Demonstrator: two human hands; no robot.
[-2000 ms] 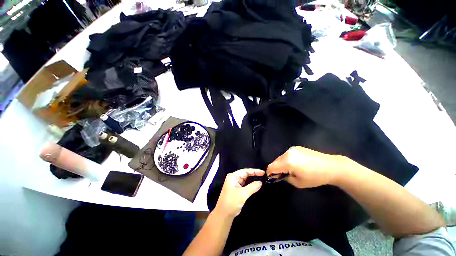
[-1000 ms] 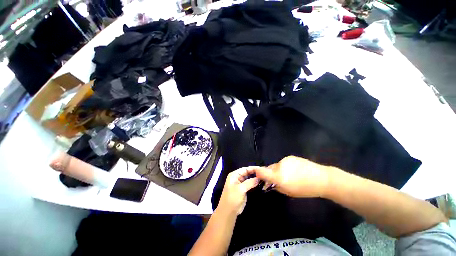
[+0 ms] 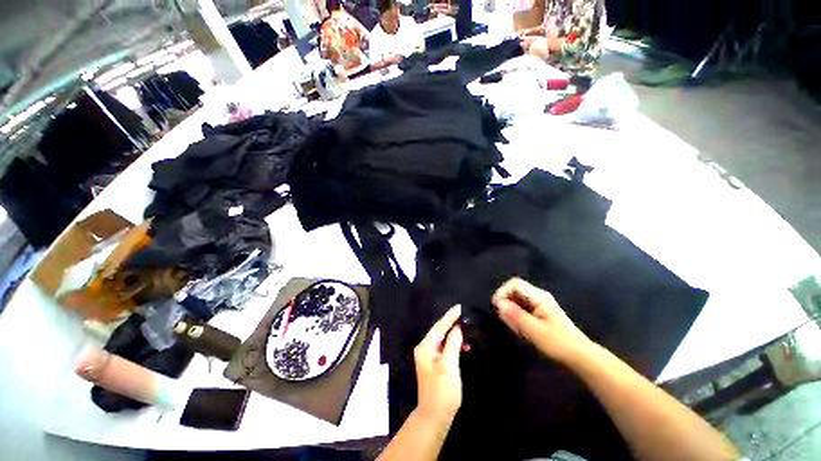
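A black garment (image 3: 576, 270) lies spread over the table's near edge in front of me. My left hand (image 3: 441, 360) pinches a bit of the black cloth between thumb and fingers. My right hand (image 3: 531, 315) is raised just above the garment to the right, apart from my left hand, with its fingertips together. A needle or thread is too small to make out. A white oval notions tray (image 3: 313, 355) with small dark pieces, a pink-red stick and a red dot sits on a brown square (image 3: 326, 397) at the left.
Stacked black garments (image 3: 396, 144) lie beyond the worked piece. At the left are a phone (image 3: 214, 408), a pink tumbler (image 3: 115, 372), a dark olive container (image 3: 206, 339), clear plastic bags (image 3: 225, 286) and an open cardboard box (image 3: 76, 249). People (image 3: 389, 36) are across the table.
My right hand has moved away from my left hand, to the right. The view has tilted up, so the far end of the table and people there now show.
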